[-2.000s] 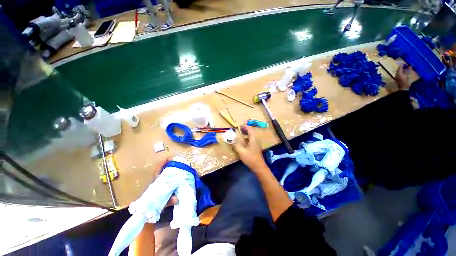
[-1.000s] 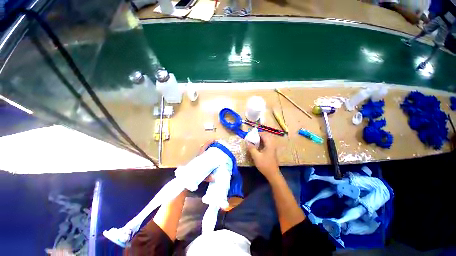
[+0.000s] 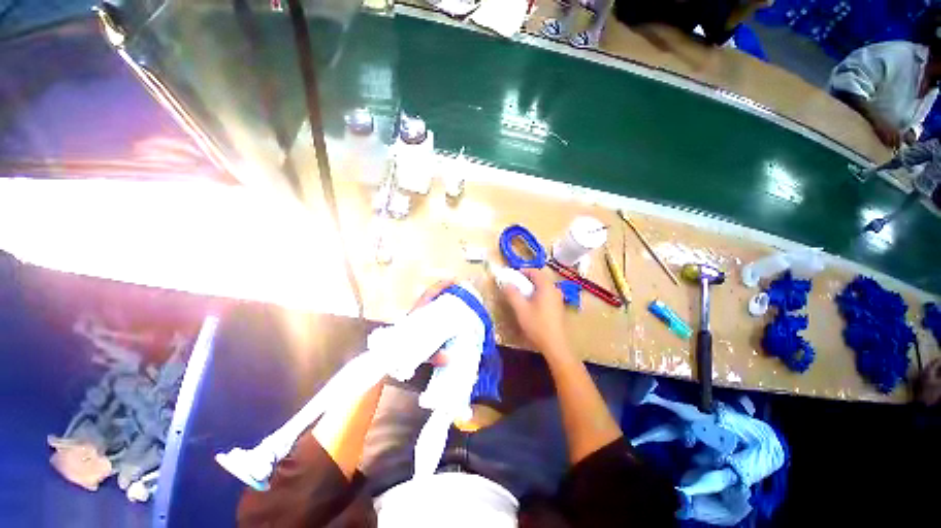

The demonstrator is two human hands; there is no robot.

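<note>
A pale figure lower body (image 3: 413,356) with frilled shorts and sandals lies over my lap, its waist toward the bench edge. A blue sash (image 3: 485,345) circles its waist and hangs down on the right side. My left hand (image 3: 435,299) holds the figure near the waist, mostly hidden behind it. My right hand (image 3: 536,305) holds a small white bottle (image 3: 506,276) just right of the waist, over the bench edge. A loose blue sash (image 3: 523,248) lies on the bench behind my right hand, which partly covers its tail.
A white pot (image 3: 580,238), red-and-black sticks (image 3: 588,284), turquoise tool (image 3: 671,318) and hammer (image 3: 705,335) lie on the bench. Blue sash piles (image 3: 875,332) are at right, squeeze bottles (image 3: 414,157) at back left. A crate of legs (image 3: 722,454) is right of my lap. People sit beyond the green belt (image 3: 640,134).
The view has swung from right to left and tilted. My right hand has brought the white bottle from over the bench closer to the figure's waist. My left hand keeps its hold.
</note>
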